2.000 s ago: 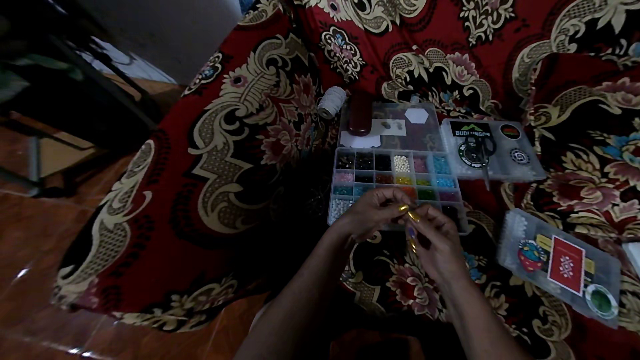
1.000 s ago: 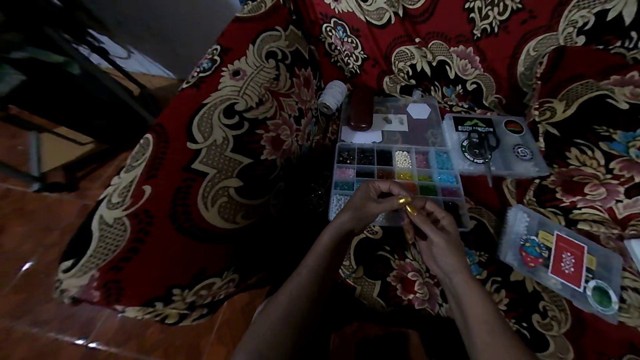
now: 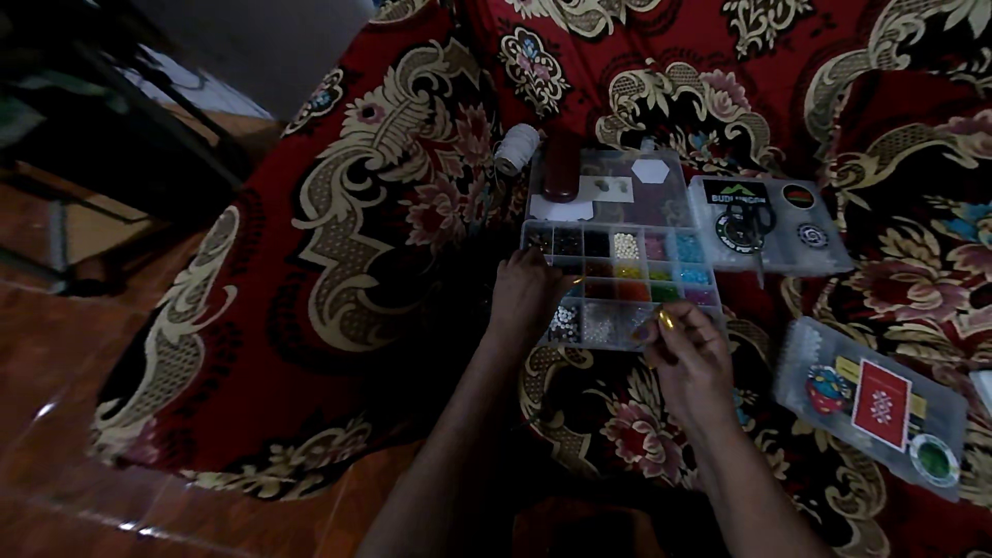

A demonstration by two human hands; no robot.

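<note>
An open plastic bead organizer (image 3: 612, 346) lies on the patterned cloth, its compartments filled with beads of several colours. Over its left-hand compartments is my left hand (image 3: 527, 291), fingertips down at the dark beads; whether it pinches a bead is too dark to tell. My right hand (image 3: 690, 349), with gold nails, is at the organizer's lower right corner, thumb and fingertips pressed together. Something small and dark shows at those fingertips, too dim to name. A dark red case (image 3: 561, 170) rests on the organizer's clear lid (image 3: 666, 198), beside white paper pieces.
A spool of white cord (image 3: 517, 149) stands left of the lid. Black-handled scissors (image 3: 750, 223) lie on a second plastic box (image 3: 825, 260) with stickers. A third box (image 3: 798, 387) at right bears a red card (image 3: 882, 403). The red floral cloth (image 3: 434, 232) covers the seat.
My hands, together in front of the organizer in the earlier frames, are now apart. The left has moved left and forward over the compartments; the right stays near the lower right corner.
</note>
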